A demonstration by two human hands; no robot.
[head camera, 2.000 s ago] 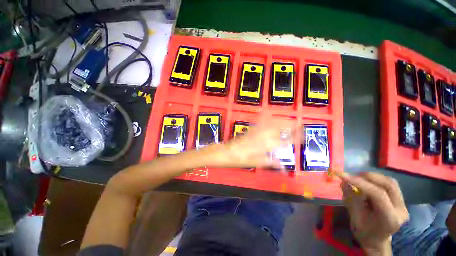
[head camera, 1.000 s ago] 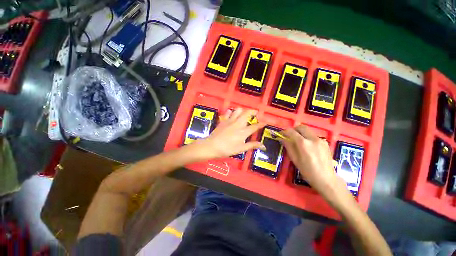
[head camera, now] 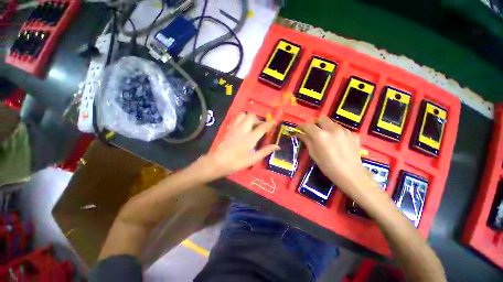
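Handsets lie in a red-orange tray [head camera: 263, 102]. The back row has yellow-framed film, including this handset [head camera: 354, 102]. In the front row, a yellow-filmed handset [head camera: 284, 154] lies between my hands. A handset [head camera: 317, 183] to its right shows no yellow face, and two further right are bare and reflective. My left hand [head camera: 240, 146] has its thumb at the filmed handset's left side, fingers spread, with blurred yellow film at the fingertips. It mostly hides the leftmost handset. My right hand [head camera: 333, 148] pinches at the yellow film's top edge; its fingertips are partly hidden.
A clear bag of small dark parts [head camera: 138, 102] lies left, beside a white power strip [head camera: 90, 99] and cables with a blue connector [head camera: 174, 36]. An open cardboard box [head camera: 105, 193] is below the bench edge. Other trays stand far left [head camera: 41, 38] and right [head camera: 488, 209]. A green belt [head camera: 386, 27] runs behind.
Both hands have moved from the third front-row handset to the second from the left. The third now shows no yellow face. The view has shifted, so the tray appears further right.
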